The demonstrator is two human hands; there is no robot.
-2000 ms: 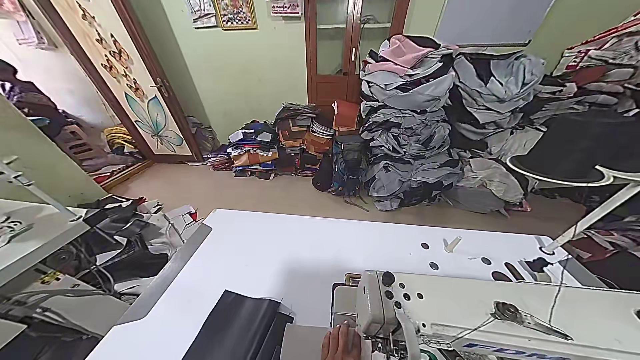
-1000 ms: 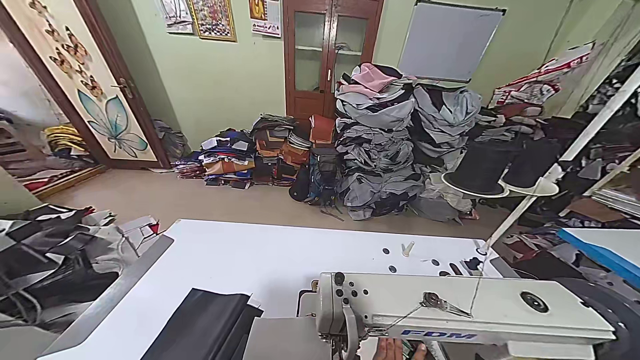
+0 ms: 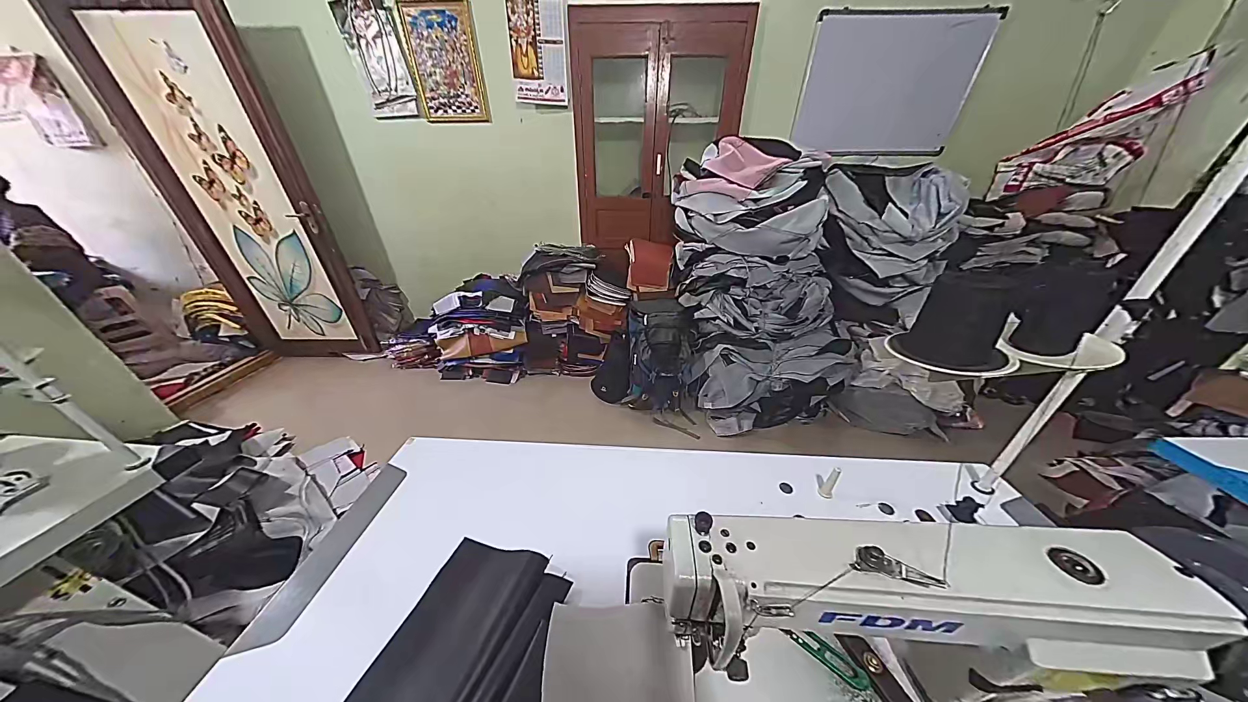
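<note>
Neither of my hands shows in the head view now. A white FDM industrial sewing machine (image 3: pixel 936 595) stands on the white table (image 3: pixel 546 487) at the lower right. Dark folded sheets of material (image 3: pixel 458 624) lie left of its head. A grey piece of material (image 3: pixel 616 653) overlaps their right side and reaches the needle area; whether it lies under the presser foot I cannot tell. Below the machine arm are a green slotted tool (image 3: pixel 829 661) and a dark strap-like item, both partly hidden.
Two black thread cones (image 3: pixel 955 317) sit on the thread stand at right. Grey fabric bundles (image 3: pixel 760 292) are piled by the wooden cabinet (image 3: pixel 663 117). A backpack (image 3: pixel 663 351) rests beside stacked material. Fabric scraps (image 3: pixel 244 536) lie left of the table. A small pale spool (image 3: pixel 830 483) stands behind the machine.
A hand was beside the needle area two seconds ago, and fingers showed under the machine arm one second ago. They are out of view now.
</note>
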